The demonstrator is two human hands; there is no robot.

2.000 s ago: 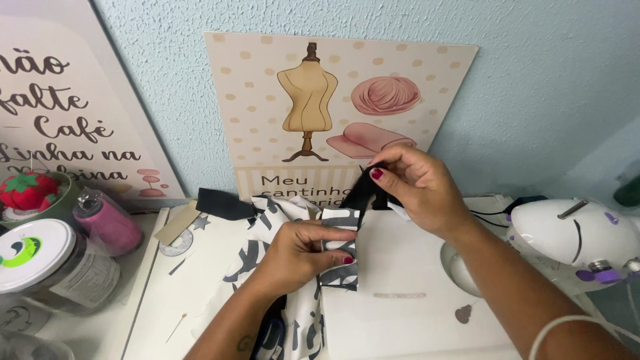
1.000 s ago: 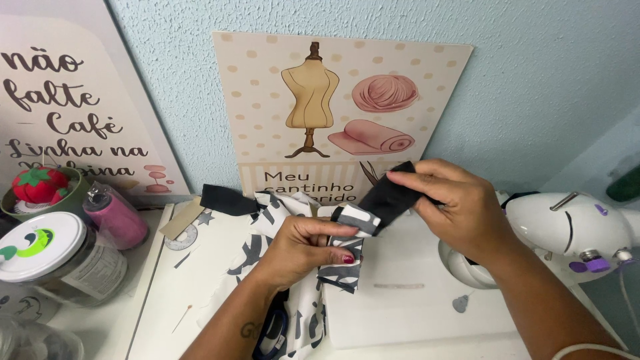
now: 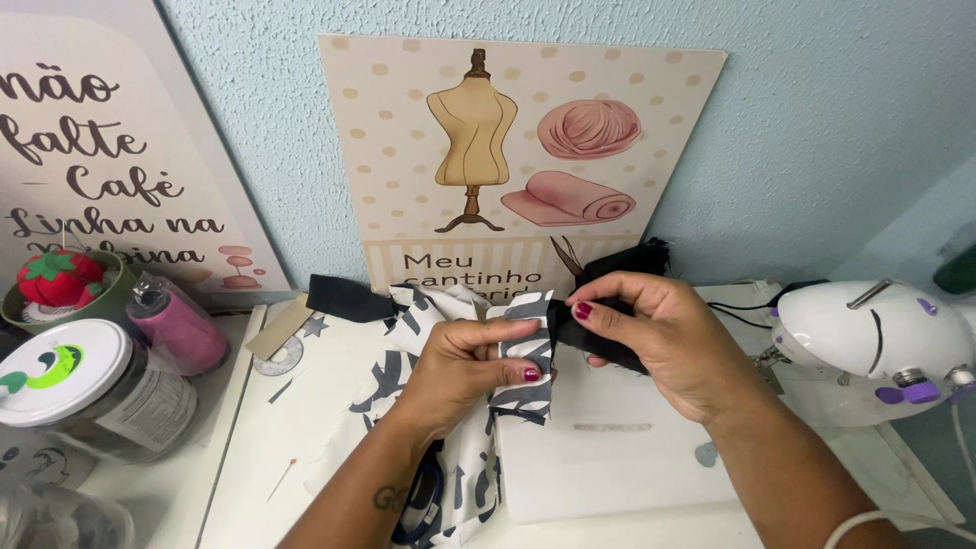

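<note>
My left hand [image 3: 465, 370] pinches a folded piece of white and dark grey patterned fabric [image 3: 526, 358] between thumb and fingers. Beside it, my right hand [image 3: 648, 328] grips a strip of black fabric [image 3: 602, 343] that meets the patterned piece at its right edge. The black strip's frayed end sticks up behind my right fingers. More patterned cloth [image 3: 469, 473] hangs below and behind my left hand, partly covering dark-handled scissors [image 3: 419, 496]. Another black fabric piece [image 3: 351, 297] lies at the back, left of the patterned cloth.
A white sewing machine [image 3: 862, 343] stands at the right. At the left are a tomato pincushion [image 3: 61, 278], a pink thread spool [image 3: 179, 324] and a white-lidded jar [image 3: 65, 374]. A pin [image 3: 282, 479] lies on the table. Decorated boards [image 3: 526, 137] lean against the wall.
The black strip, held up and away from the patterned piece a second ago, is now lower and spread behind my right hand. My right hand has come closer to my left.
</note>
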